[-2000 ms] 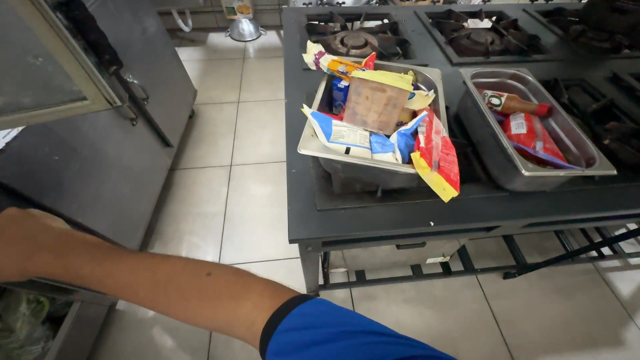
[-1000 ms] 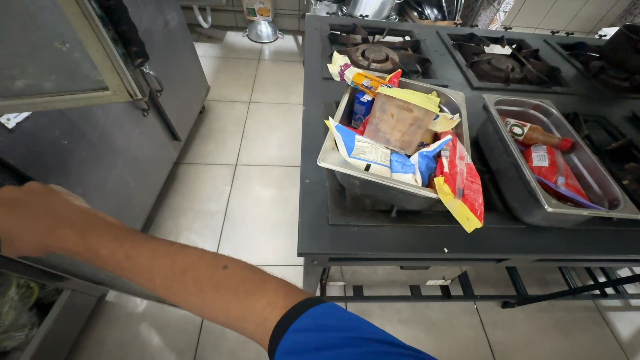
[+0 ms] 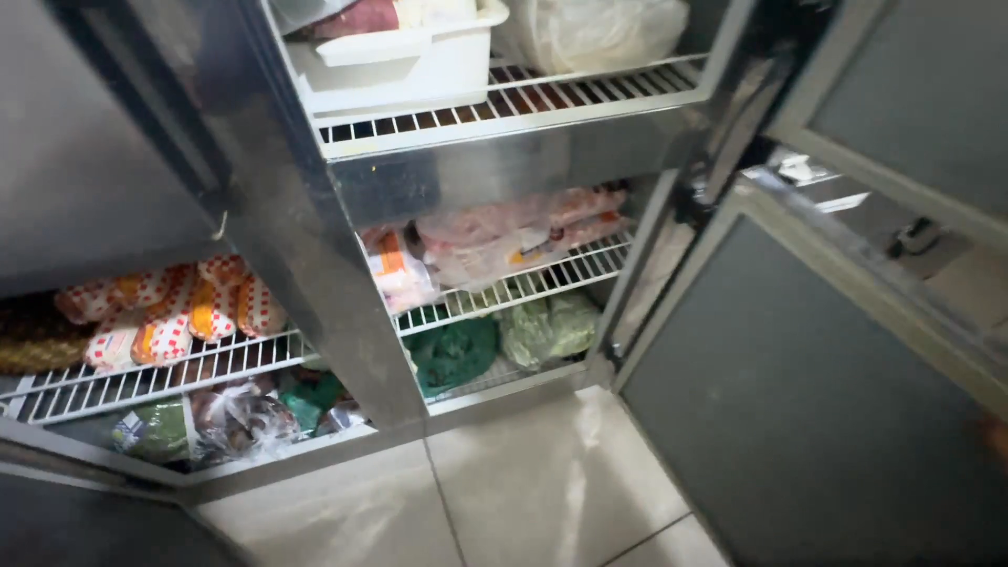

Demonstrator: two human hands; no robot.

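Note:
A steel refrigerator [image 3: 370, 315] stands with several door sections open. At the right edge, a blurred patch of skin, apparently my right hand [image 3: 995, 438], shows near the lower right door [image 3: 787, 394]; its grip is hidden. My left hand is out of view. A white plastic tub [image 3: 402, 75] and a filled clear bag [image 3: 594, 31] rest on the upper wire shelf. Packaged pink meat [image 3: 504, 244] lies on the shelf below. Green leafy produce in a bag [image 3: 551, 329] and a green bag [image 3: 453, 354] sit at the bottom. Red-and-white checked packages [image 3: 169, 315] lie at the left.
Another open door [image 3: 87, 520] crosses the lower left corner. An upper door [image 3: 913, 102] hangs open at the right. Clear-bagged dark items [image 3: 244, 421] lie under the left wire shelf [image 3: 173, 378]. Pale floor tiles [image 3: 488, 488] run along the refrigerator's base.
The view has swung from the stove and its metal pans to the inside of the refrigerator. The outstretched arm with the blue sleeve no longer shows.

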